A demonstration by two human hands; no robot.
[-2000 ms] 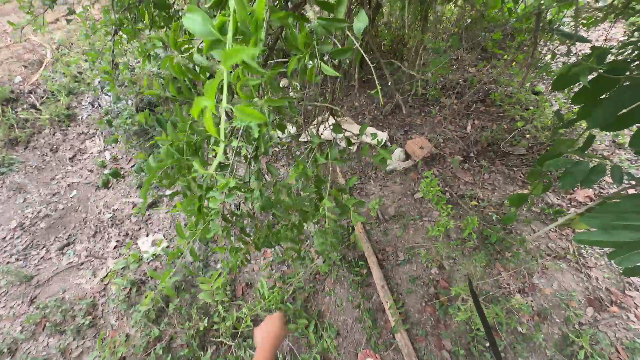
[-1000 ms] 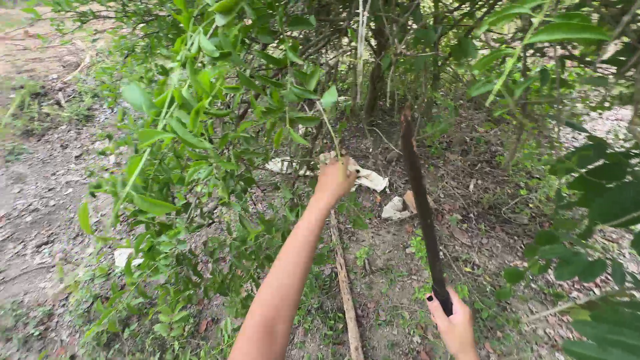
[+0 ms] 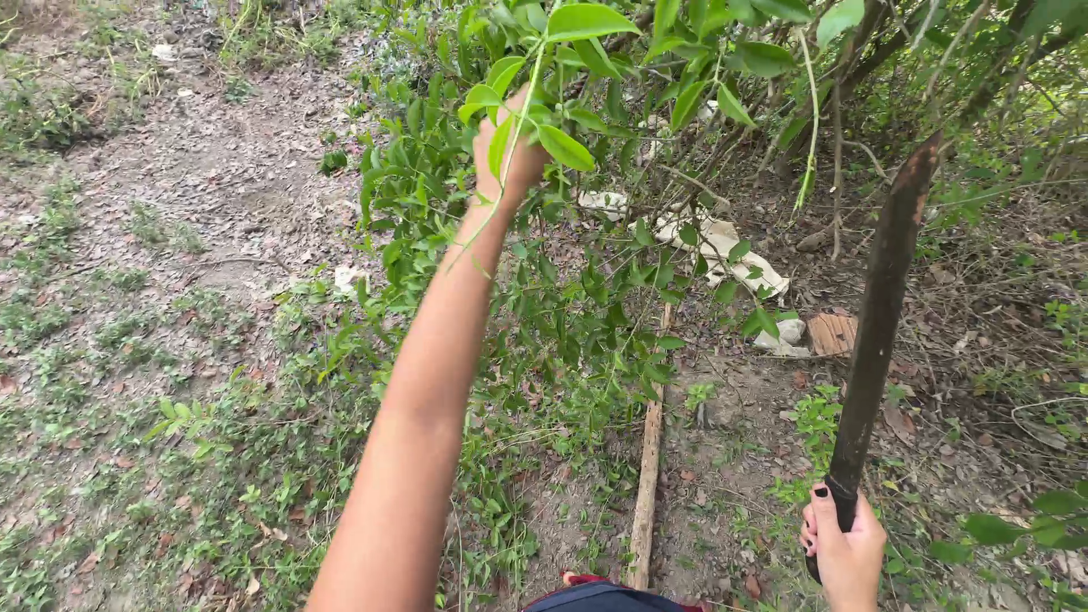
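My right hand [image 3: 841, 540] grips the dark handle of a machete [image 3: 880, 331], its long blade pointing up, with a reddish-brown worn patch near the tip. My left arm reaches up into the leafy shrub [image 3: 586, 280]. Leaves and a thin green stem partly cover my left hand [image 3: 510, 153], so whether its fingers hold a branch cannot be told. The blade stands to the right of the foliage, apart from my left hand.
A long wooden pole [image 3: 648, 467] lies on the ground below the shrub. Beyond it are a crumpled whitish cloth [image 3: 722, 246], a pale stone-like lump [image 3: 782, 337] and a broken brick-like piece [image 3: 831, 334]. Woody stems [image 3: 858, 68] rise at the upper right.
My left hand has moved up and left from in front of the pale cloth into the foliage. The machete, only partly in view at first, is now raised upright in my right hand.
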